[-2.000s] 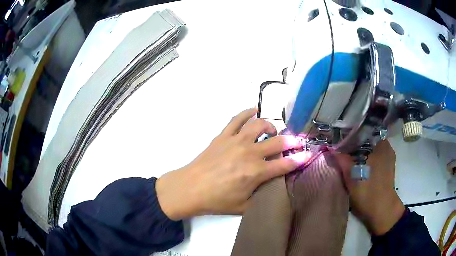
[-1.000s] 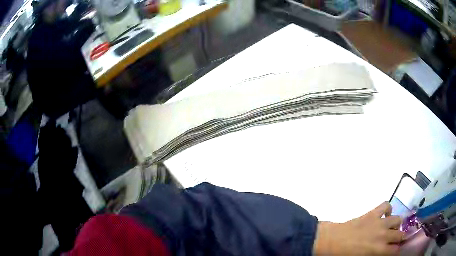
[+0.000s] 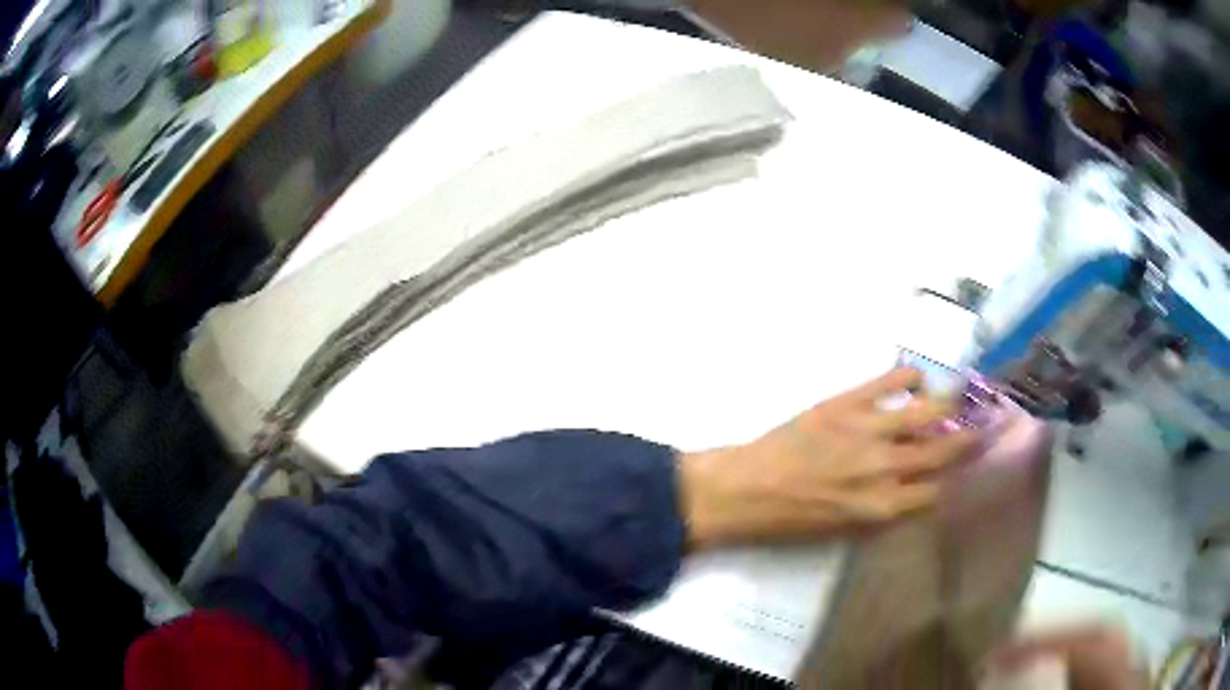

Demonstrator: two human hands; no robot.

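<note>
The brown fabric panel (image 3: 924,586) runs from under the head of the sewing machine (image 3: 1079,303) toward the table's front edge. My left hand (image 3: 836,458) lies flat over its upper end, fingers spread, fingertips by the pink-lit presser foot (image 3: 991,404); no grip shows. My right hand (image 3: 1079,654) is blurred and cut off by the bottom edge, beside the panel's lower right side; whether it grips the fabric cannot be told. A stack of curved pale grey-beige pieces (image 3: 499,189) lies at the left of the table, its near end over the edge.
The white machine table (image 3: 607,330) fills the middle. Another table with a yellowish edge (image 3: 223,155) stands at upper left, with red-handled scissors (image 3: 99,212) and a dark flat item. A blurred, skin-toned shape, perhaps part of a person, shows at the top edge. Plaid cloth shows at the bottom.
The view swung left, then partly back toward the machine. My left hand stays by the presser foot. My right hand was at the far side of the foot and is now low beside the panel.
</note>
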